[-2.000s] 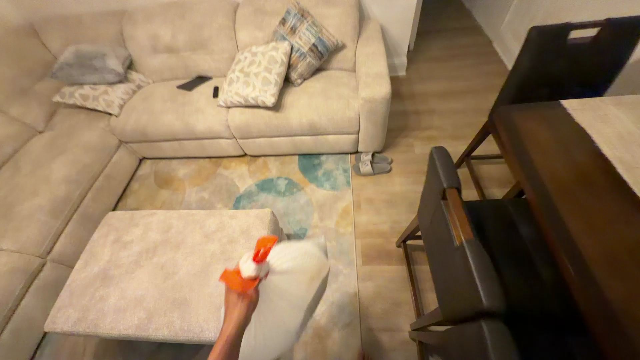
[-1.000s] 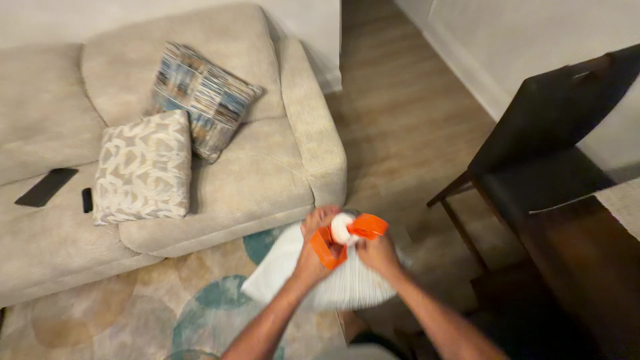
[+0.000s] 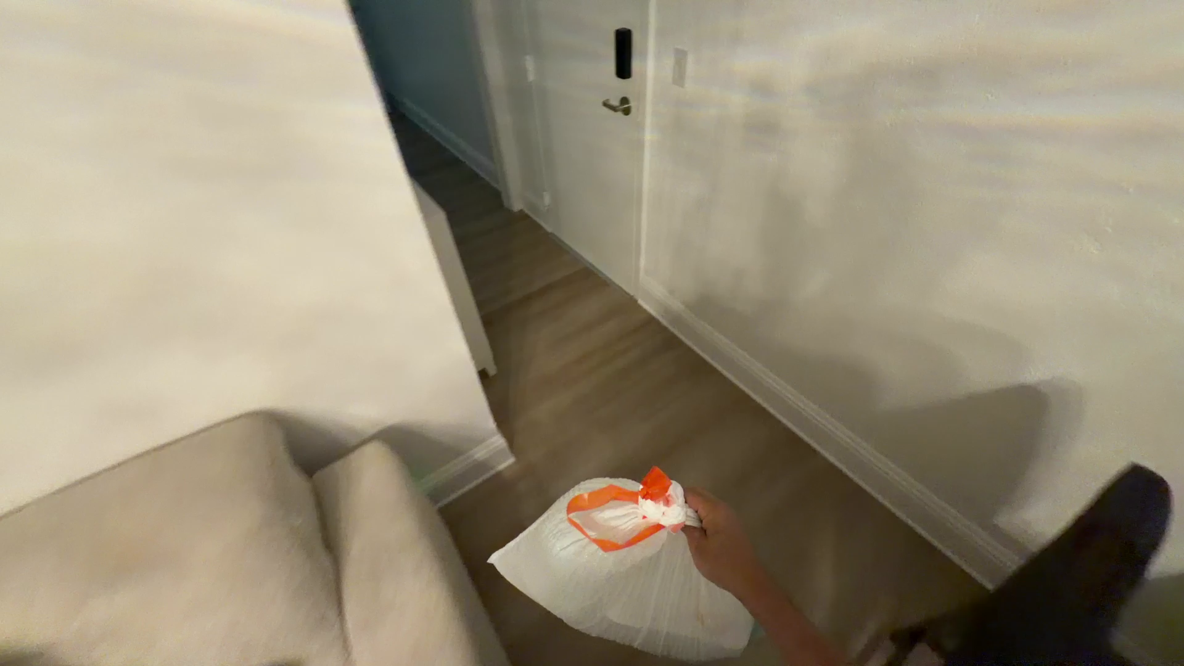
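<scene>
A full white plastic trash bag (image 3: 620,592) with an orange drawstring hangs low in front of me, above the wood floor. Its neck is knotted, and an orange loop (image 3: 606,520) lies slack over the top of the bag. My right hand (image 3: 720,544) grips the gathered plastic just beside the knot, on the bag's right side. My left hand is outside the view.
A beige sofa arm (image 3: 398,546) stands at lower left, against a white wall corner (image 3: 277,277). The wood floor (image 3: 592,370) runs to a white door (image 3: 587,157) with a lever handle (image 3: 618,106). At lower right is a dark chair (image 3: 1064,573).
One second ago both hands were at the bag's knot; now only my right hand holds it. The view has swung from the sofa and chairs toward the door.
</scene>
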